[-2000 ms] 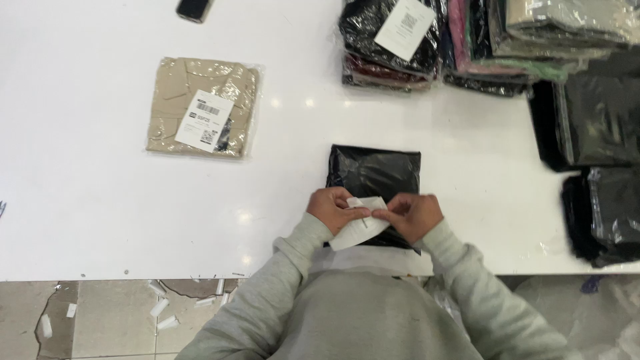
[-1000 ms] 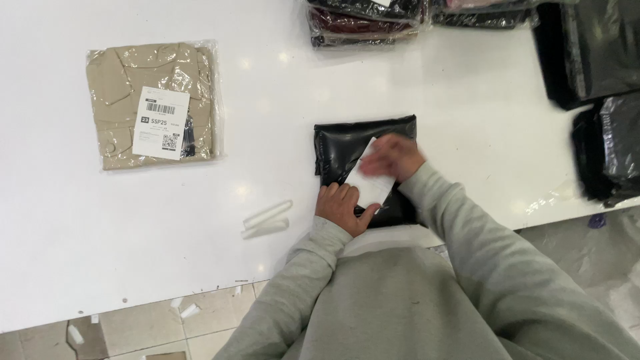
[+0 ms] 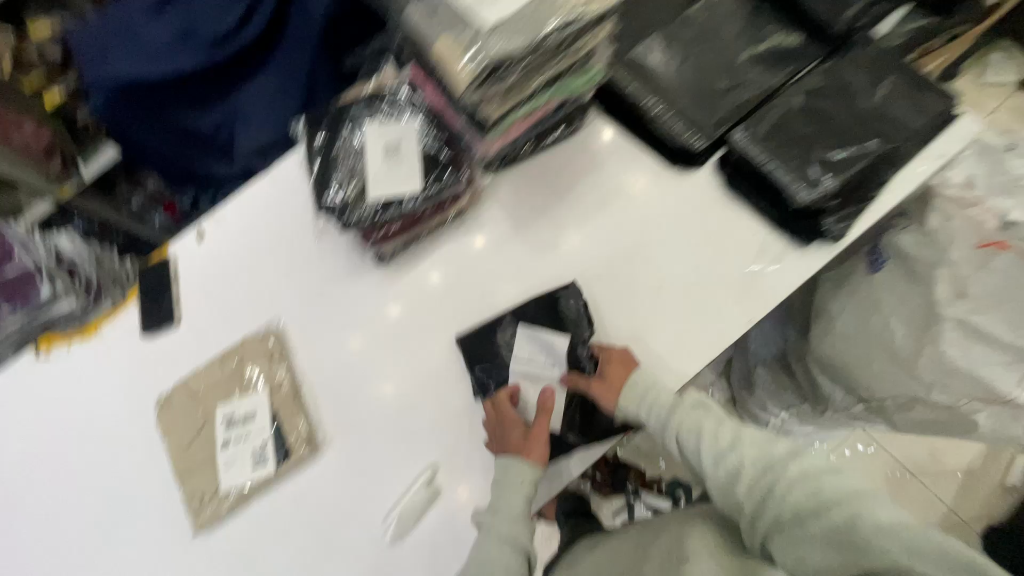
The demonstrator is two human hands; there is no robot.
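Note:
A black plastic mailer bag [image 3: 488,344] lies near the table's front edge with a white label [image 3: 538,352] on its face. My left hand [image 3: 518,424] rests on the lower left of the bag and label, fingers apart. At the right side, my right hand [image 3: 606,376] has its thumb by the label's edge and its fingers at the bag's side; blur hides whether it pinches the plastic. To the left lies a folded beige garment in a clear bag [image 3: 188,408], bearing a printed label [image 3: 245,440]. White backing strips [image 3: 412,502] lie between them.
Bagged garments with a label [image 3: 340,160] and a taller stack of bagged clothes [image 3: 552,88] stand at the back. Black packages [image 3: 832,128] are piled at the back right. A phone [image 3: 158,296] lies at the left edge. Large whitish sacks [image 3: 896,320] lie beyond the right edge.
The view has swung strongly. The white label, held in both hands over the black bag two seconds ago, now lies on it. The white strips appeared on the table between the two older frames.

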